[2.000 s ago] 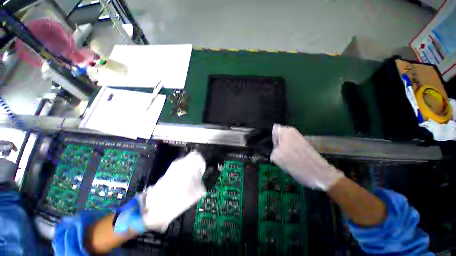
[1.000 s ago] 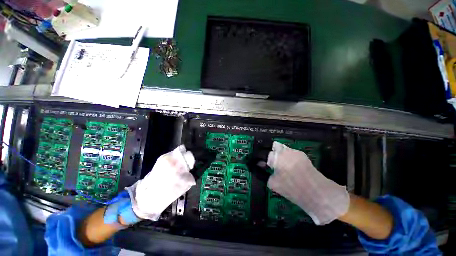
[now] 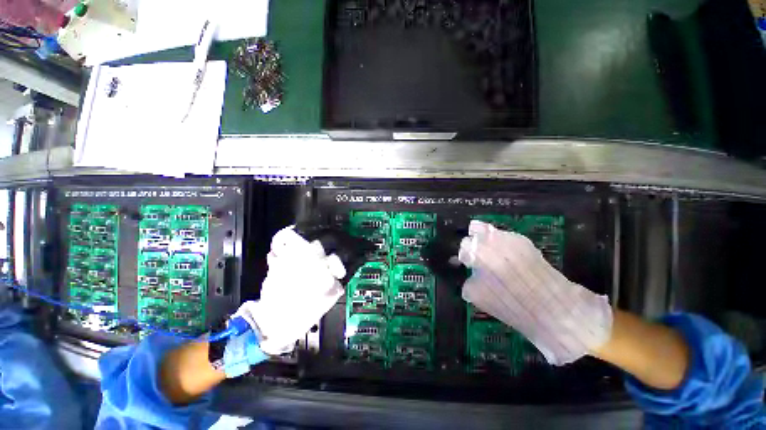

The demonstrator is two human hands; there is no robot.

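A black carrier [image 3: 453, 374] holds two blocks of green circuit boards [image 3: 390, 294]. My left hand [image 3: 294, 290], in a white glove with a light blue strap at the wrist, is closed on a dark clump of small black components [image 3: 340, 245] over the upper left of the left block. My right hand [image 3: 533, 290], gloved in white, covers part of the right block. Its fingertips are closed at another dark clump of small black components [image 3: 445, 250] between the blocks. The single pieces in the clumps cannot be told apart.
A second carrier with green boards [image 3: 172, 260] lies to the left. Beyond the metal rail [image 3: 504, 157] are a black component tray [image 3: 420, 76], a pile of metal-leaded parts [image 3: 260, 71], white paper [image 3: 151, 117] with a pale pen, and a dark elongated object [image 3: 670, 71]. A blue sleeve shows at far left.
The view has tilted down and closer to the carriers. My hands have come from the carrier's far edge and rail to over the boards, still with dark clumps at their fingers.
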